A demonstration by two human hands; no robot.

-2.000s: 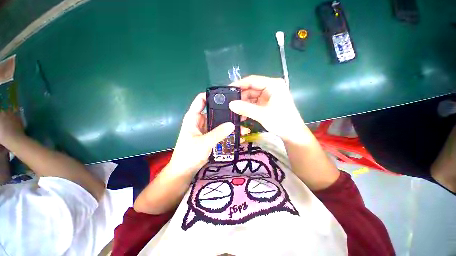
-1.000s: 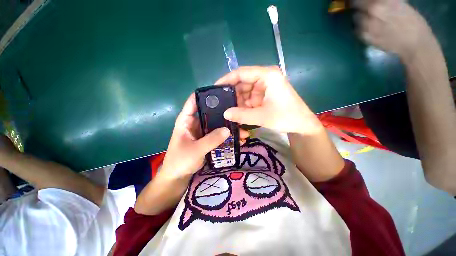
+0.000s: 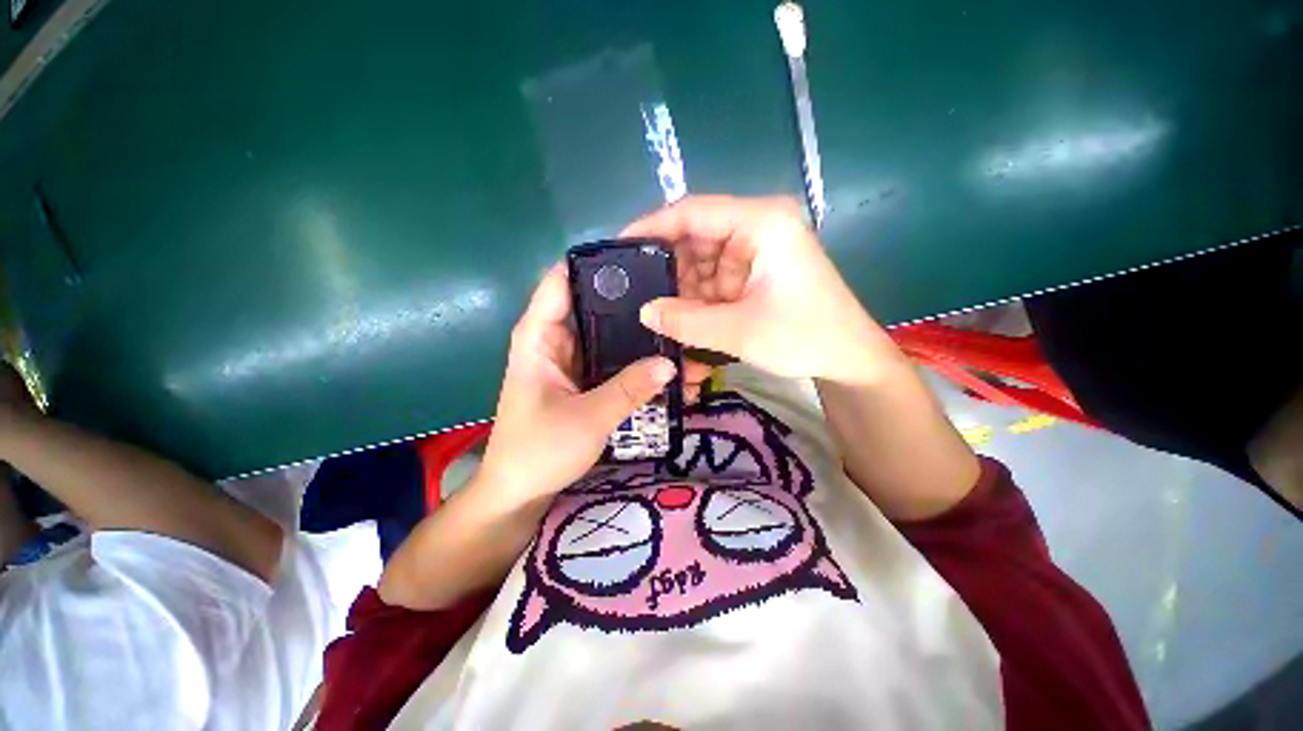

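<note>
A black phone body (image 3: 612, 321) is held upright between both hands above the table's near edge. A silvery round disc shows near its far end, and a pale patterned area at the end nearest me. My left hand (image 3: 550, 407) grips its left side, with the thumb across the lower middle. My right hand (image 3: 765, 293) grips its right side, with the thumb tip on the upper middle and the fingers curled behind the far end. Whether a small part lies under the thumbs is hidden.
A clear sheet (image 3: 600, 136) with a bright strip lies beyond the phone. A thin silvery tool (image 3: 803, 114) with a whitish end lies right of it. The green table (image 3: 357, 172) has a pale curved rail at far left. Coworkers sit at left (image 3: 157, 614) and right.
The coworker's hand that reached over the table at right has withdrawn. The phone and small yellow-and-black item seen earlier at upper right are out of view. My hands keep nearly the same grip.
</note>
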